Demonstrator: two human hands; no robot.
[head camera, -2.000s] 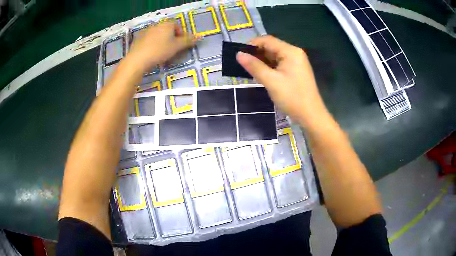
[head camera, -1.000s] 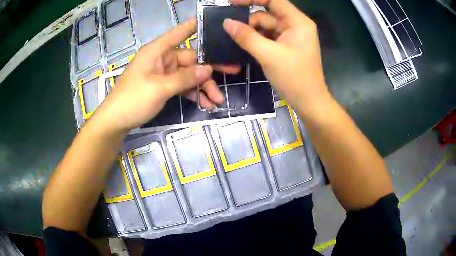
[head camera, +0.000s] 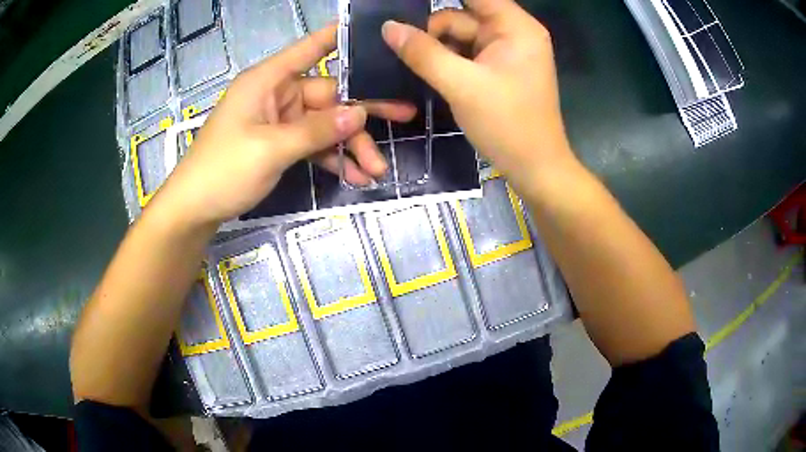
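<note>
A small framed part (head camera: 429, 154) with a clear rim is held up at the top centre, its top end cut off by the picture's edge. My left hand (head camera: 283, 132) grips its left rim, with fingers behind it. A black adhesive piece (head camera: 382, 66) lies over the part's upper half. My right hand (head camera: 486, 75) holds the upper right side, its thumb on the black face. Below them a sticker sheet (head camera: 283, 190) with black rectangles lies across the blister tray (head camera: 433, 340). Yellow-edged frames (head camera: 331, 305) sit in the tray's pockets.
A curved stack of spare sticker sheets (head camera: 707, 115) lies at the upper right on the dark green bench top (head camera: 619, 132). A white rail (head camera: 66, 71) runs at the upper left. A red stool (head camera: 789, 216) stands at the right edge, above grey floor with yellow lines.
My left hand has gone from the tray's pockets to holding the framed part. My right hand has brought the black piece onto it. In the last second both hands have shifted slightly up and left.
</note>
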